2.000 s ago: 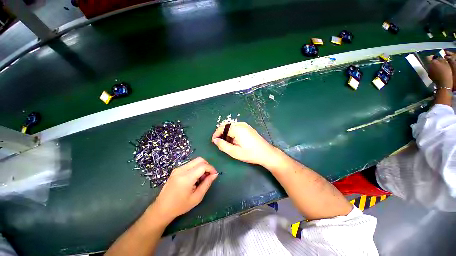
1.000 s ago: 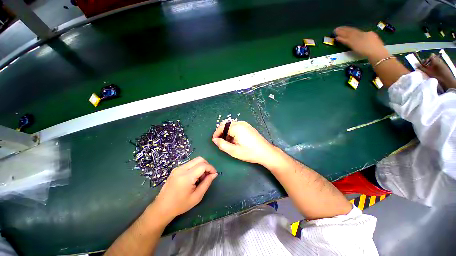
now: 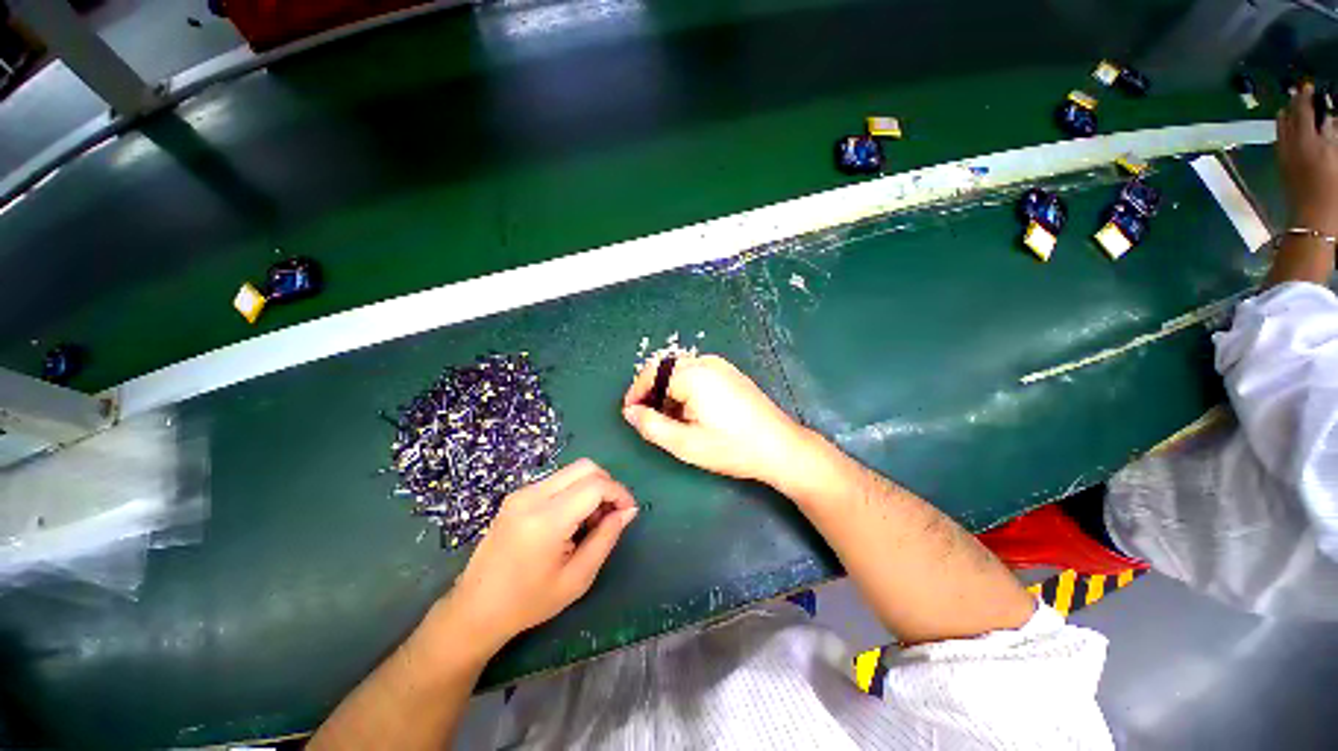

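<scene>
A big pile of dark purple-black leaded components point(image 3: 473, 440) lies on the green bench. My left hand point(image 3: 558, 540) is at its lower right edge, with thumb and fingertips closed on a tiny dark component, mostly hidden. My right hand point(image 3: 709, 418) is to the upper right of it, the fingers curled around black tweezers point(image 3: 665, 385), seen only as a short dark piece. Small pale pieces point(image 3: 669, 349) lie in a loose little pile just beyond my right hand. The two hands are apart.
A white rail point(image 3: 587, 272) divides the bench from the green conveyor belt point(image 3: 616, 162), which carries dark units point(image 3: 860, 153) with yellow-white blocks. More units point(image 3: 1043, 211) lie on the bench at right, near a pale strip point(image 3: 1230, 201). A neighbouring worker's hand point(image 3: 1306, 162) is at far right. Clear plastic point(image 3: 103, 499) is at left.
The units on the belt have shifted left. The neighbour's arm reached over the belt and is now back at far right; one unit now sits further right on the belt. My hands have barely moved.
</scene>
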